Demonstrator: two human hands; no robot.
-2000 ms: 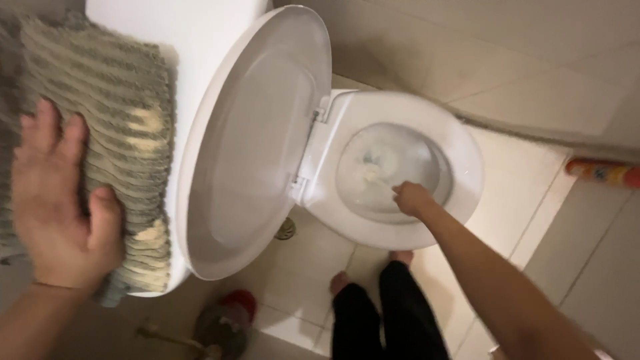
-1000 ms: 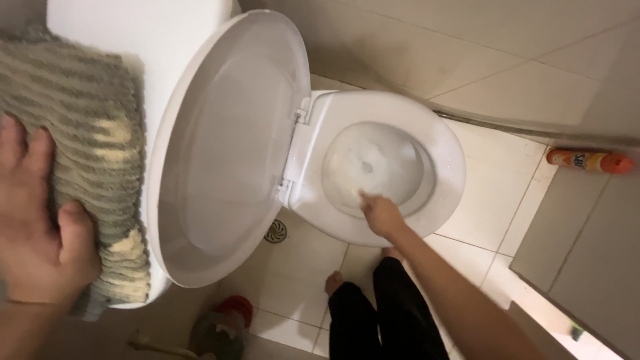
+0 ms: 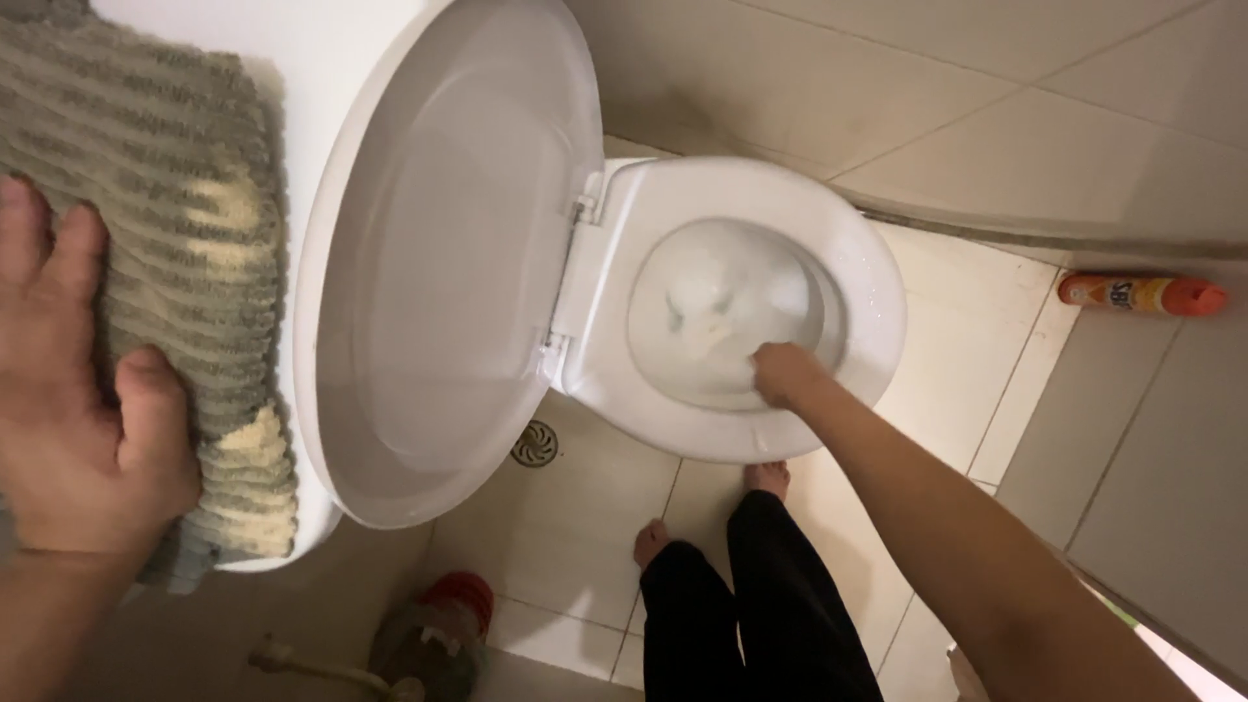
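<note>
My left hand (image 3: 83, 409) rests on a grey-green ribbed towel (image 3: 185, 234) with pale patches, its thumb spread from the fingers. The towel lies over the white toilet tank (image 3: 331, 44). Beside it the toilet lid (image 3: 448, 263) stands raised, and the seat (image 3: 873, 292) is down. My right hand (image 3: 788, 375) has its fingers curled over the near right part of the toilet bowl (image 3: 682, 366). Whether it holds anything is hidden. Blurred pale and dark shapes show in the bowl's water.
An orange bottle (image 3: 1136, 292) lies on its side by the wall at right. A round floor drain (image 3: 534, 444) is set in the tiles below the lid. At lower left are a container with a red rim (image 3: 458, 595) and a pipe or tap (image 3: 322, 668). My bare feet (image 3: 651, 542) are near the toilet.
The dark and pale shapes inside the bowl look different from one second ago. My left hand stays on the towel, and my right hand stays over the bowl.
</note>
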